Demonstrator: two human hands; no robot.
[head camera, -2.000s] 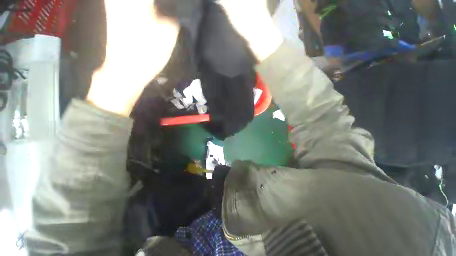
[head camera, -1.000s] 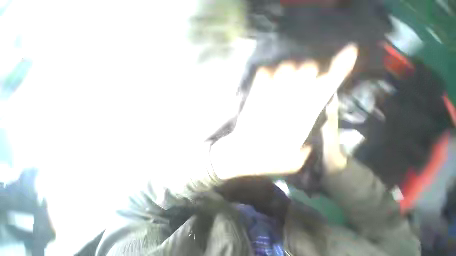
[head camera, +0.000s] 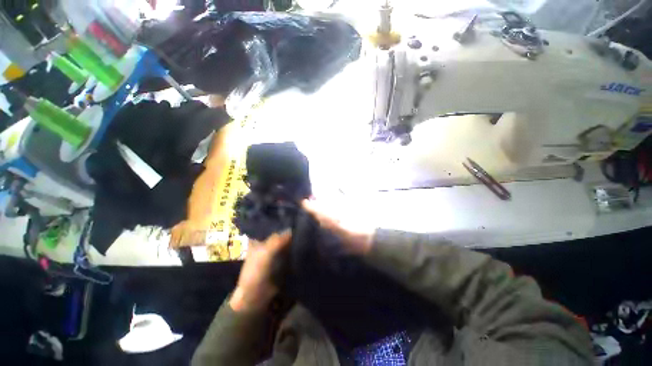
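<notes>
A dark fabric piece (head camera: 279, 168) is bunched at the front edge of the white table, its lower part hanging towards my lap. My left hand (head camera: 259, 268) holds it from the left, partly hidden under the fabric. My right hand (head camera: 339, 230) holds it from the right; its fingertips are at the fabric and washed out by glare. The off-white sewing machine (head camera: 529, 86) stands to the right, bright at the needle area. Red-handled thread snips (head camera: 487, 179) lie on the machine bed.
A shiny black plastic bag (head camera: 250, 50) lies at the back. A dark fabric heap (head camera: 146, 161) with a pale strip lies left, beside packing tape (head camera: 227, 193). Green thread cones (head camera: 61, 121) stand far left. A clear tray (head camera: 613, 199) is at the right.
The view has swung from the floor and baskets to the sewing table. Both hands have come together at the table's front edge with dark fabric between them.
</notes>
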